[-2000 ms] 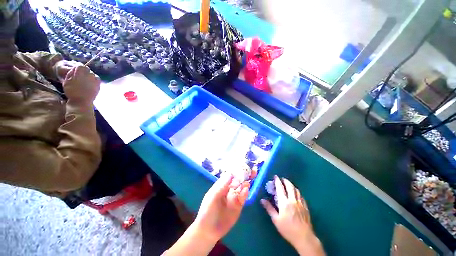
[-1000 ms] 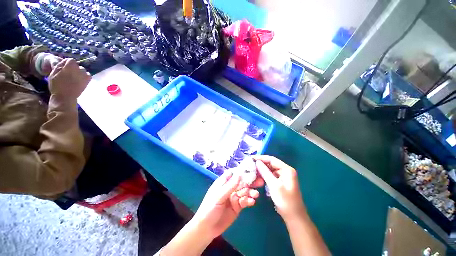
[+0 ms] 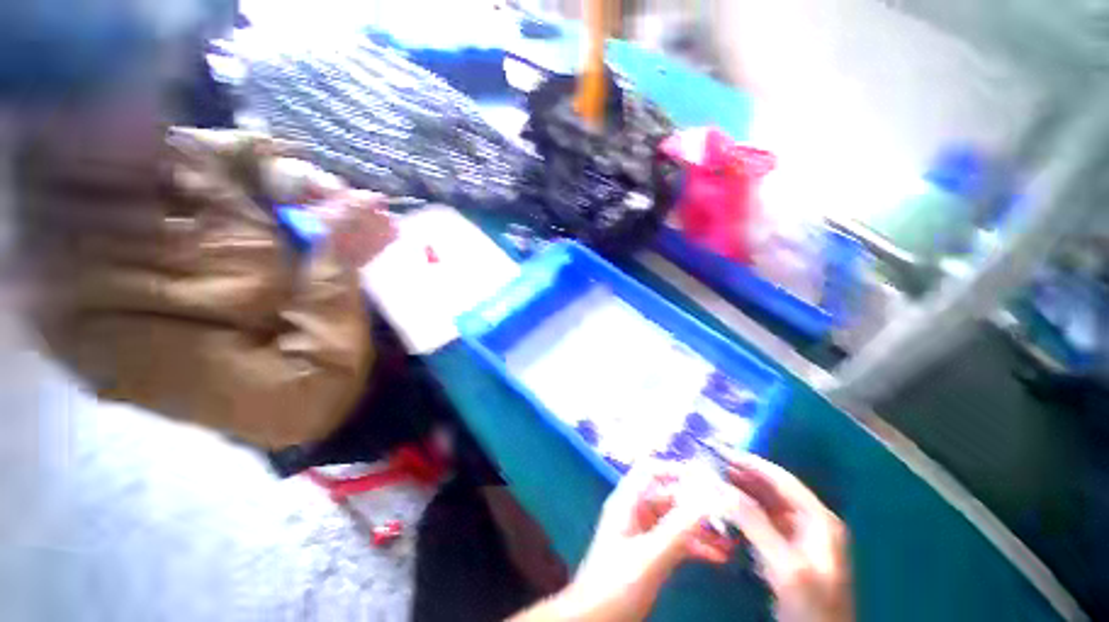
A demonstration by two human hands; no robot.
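Note:
The picture is blurred. My left hand (image 3: 642,535) and my right hand (image 3: 791,522) meet at the near right corner of the blue tray (image 3: 553,411). A small whitish piece, perhaps a figurine (image 3: 696,488), is held between the fingertips of both hands; its details are smeared and partly hidden by the fingers. In the tray, a white paper liner (image 3: 584,352) lies flat, with several small purple-and-white pieces (image 3: 696,428) along its near and right side.
A seated person in a brown jacket (image 3: 243,328) is at the left, by a white sheet (image 3: 426,286) with a red cap (image 3: 432,254). Behind the tray stand rows of grey figurines (image 3: 377,122), a black plastic bag (image 3: 596,170) and a pink-red bag (image 3: 720,194).
The view has swung, so the scene sits farther right and lower, and is blurred. Since two seconds ago my right hand has come from the green bench to the piece at my left hand.

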